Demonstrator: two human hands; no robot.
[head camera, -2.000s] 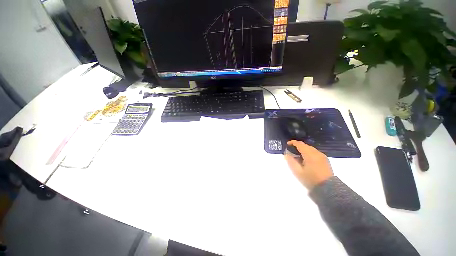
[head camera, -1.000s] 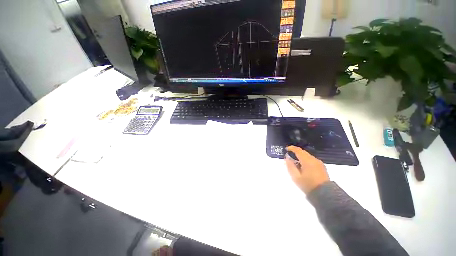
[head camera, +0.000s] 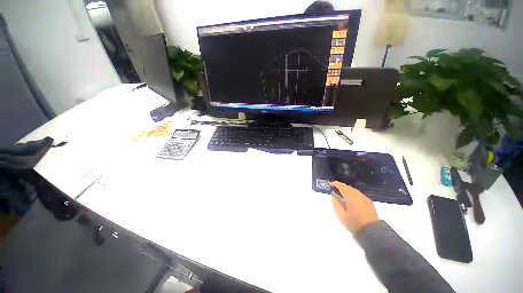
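Observation:
My right hand, in a dark grey sleeve, rests over a dark computer mouse at the front left corner of the black mouse pad. The hand covers most of the mouse. The monitor shows a black window with thin pattern outlines and orange tool buttons along its right edge. The black keyboard lies below the monitor. White paper edges show in front of the keyboard, washed out by glare. My left hand is not in view.
A calculator and yellow loops lie left of the keyboard. A smartphone, a thin pen, a teal item and dark-handled tools lie right of the pad. A plant stands behind. A head top shows behind the monitor.
The view has tilted upward, so the desk and monitor sit lower in the picture. My right hand stays on the mouse at the pad's front left corner.

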